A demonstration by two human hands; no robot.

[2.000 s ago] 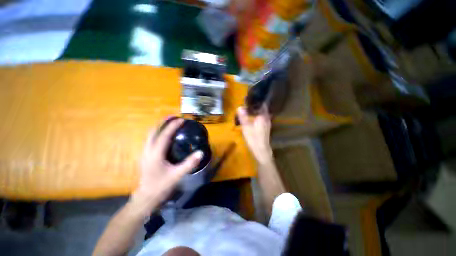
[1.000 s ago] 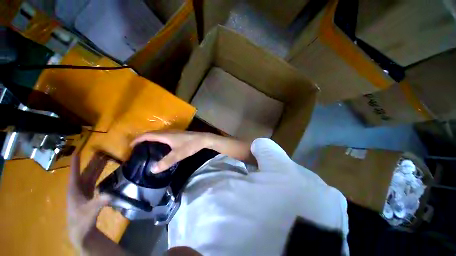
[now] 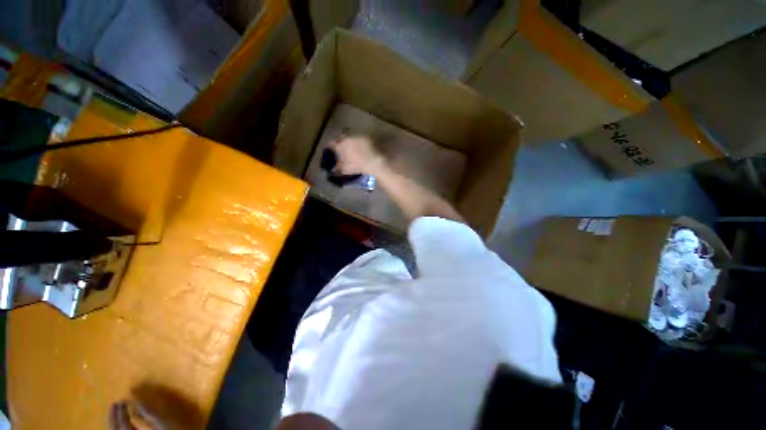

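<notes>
My right hand [image 3: 357,157] is inside an open brown carton [image 3: 411,77], near its left side. It grips a camera unit [image 3: 342,170] with a black end and a small silver part, low over the flat cardboard at the carton's bottom. The fingers cover part of the unit, and whether it touches the cardboard is hard to tell. My left hand [image 3: 134,415] shows only as a few fingers over the bench at the bottom left edge. The rest of it is cut off by the picture's edge.
The orange-covered bench [image 3: 197,218] is at left, with a silver metal box [image 3: 80,277] and a black cord [image 3: 92,139]. Taped cartons [image 3: 554,92] stand behind. A carton [image 3: 579,260] at right holds white items [image 3: 684,281]. Pale sheets [image 3: 160,50] lie upper left.
My right hand has moved from the bench edge into the carton with the unit. My left hand has come off the unit and dropped toward the bottom left edge.
</notes>
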